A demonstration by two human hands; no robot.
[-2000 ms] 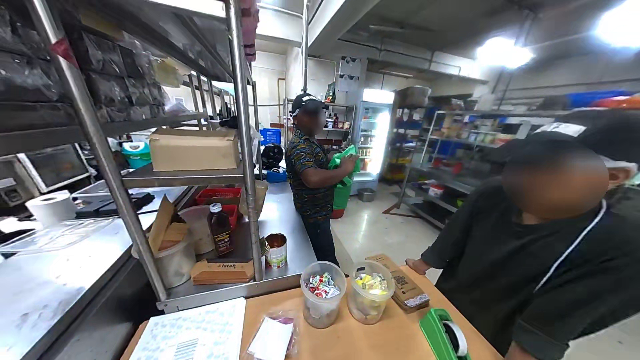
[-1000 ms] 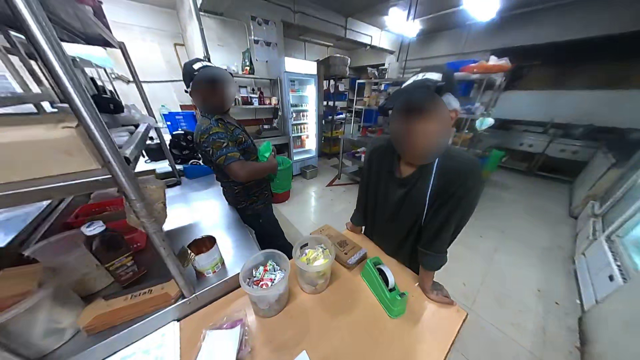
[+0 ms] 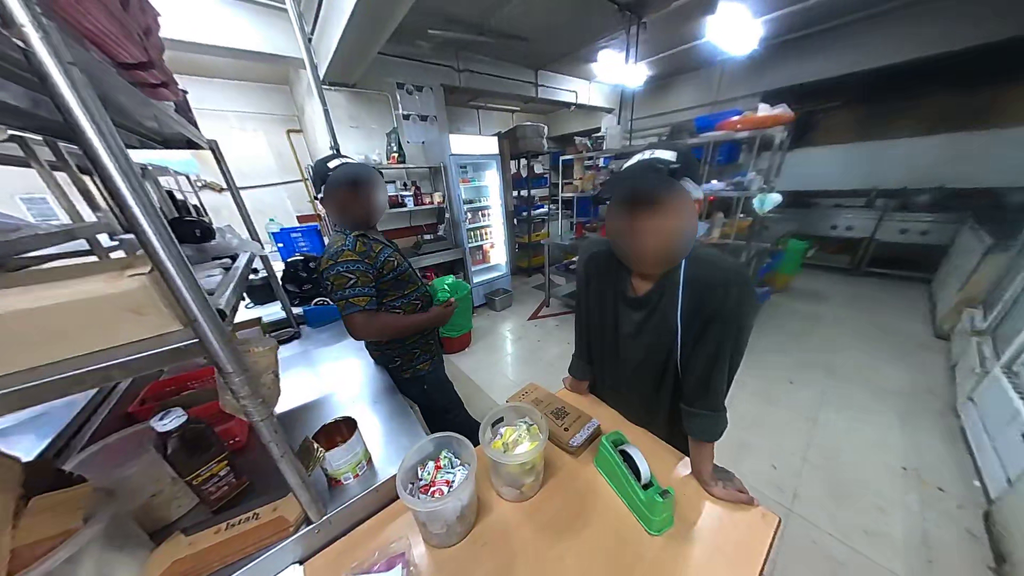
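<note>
Neither of my hands shows in the head view. Before me is a wooden-topped table. Two clear plastic tubs stand on it side by side: one tub holds red, green and white sachets, the other tub yellow ones. Behind them lies a stack of brown printed cardboard pieces. A green tape dispenser with a roll of tape sits to their right. At the bottom edge a clear plastic bag with something purple and white is partly cut off.
A person in dark clothes leans on the table's far side. Another person in a patterned shirt stands by the steel counter, holding something green. Left is a metal rack with a cardboard box, a dark bottle and an opened tin.
The view has swung to the right since two seconds ago. The person in dark clothes, bent low at the table's right earlier, now stands more upright with both hands on its edge.
</note>
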